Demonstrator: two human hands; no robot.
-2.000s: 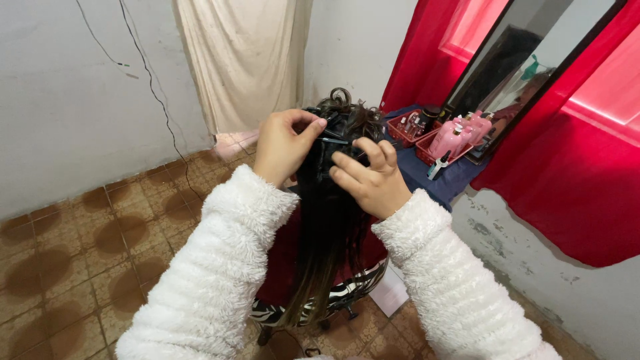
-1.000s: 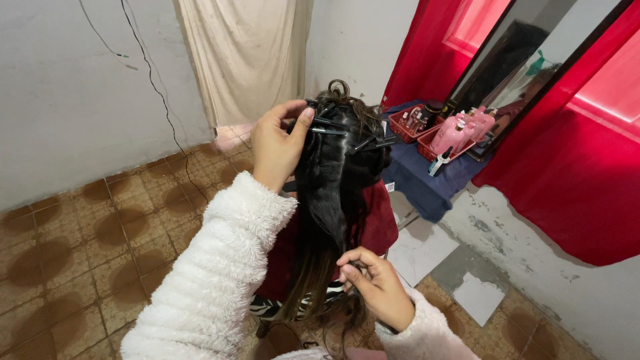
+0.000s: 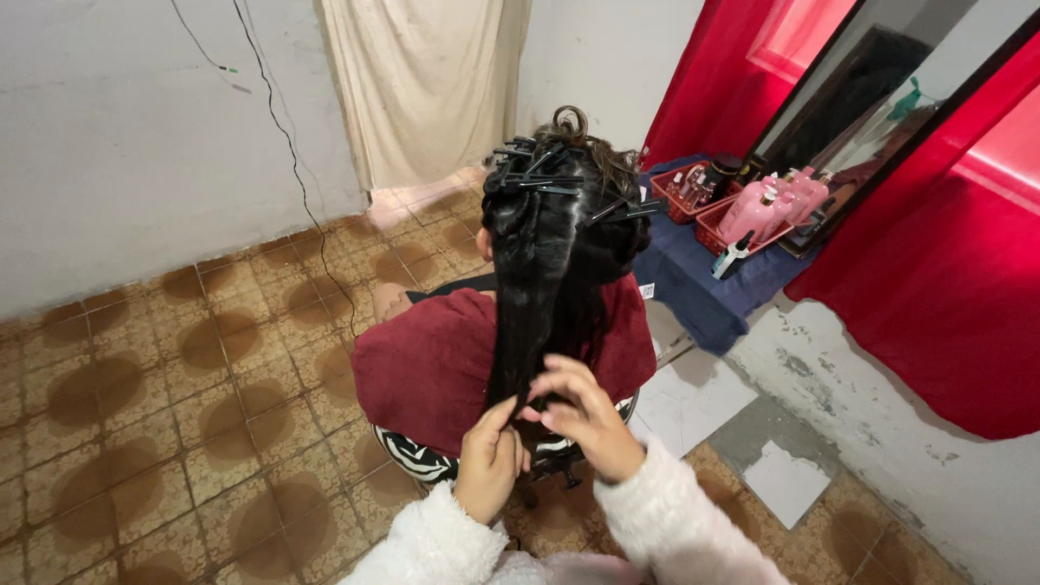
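A seated person with long dark hair (image 3: 532,284) has their back to me, a dark red towel (image 3: 431,357) over the shoulders. Several black hair clips (image 3: 540,183) hold hair up at the crown, and more black clips (image 3: 626,213) sit at the right side of the head. Low down the back, my left hand (image 3: 491,459) is closed around a strand of the hanging hair near its lower part. My right hand (image 3: 581,414) is just right of it, fingers bent and spread beside the same hair; whether it holds any strands is unclear.
At the right, a table with a dark blue cloth (image 3: 691,284) bears red plastic baskets (image 3: 711,231) with pink pump bottles (image 3: 751,213) and a small bottle (image 3: 731,256). A mirror (image 3: 886,97) leans behind them, between red curtains (image 3: 934,341). The chair seat (image 3: 414,455) has a zebra pattern.
My left hand has come down from the clips at the crown to the lower hair. My right hand, at the head two seconds ago, is now low beside my left.
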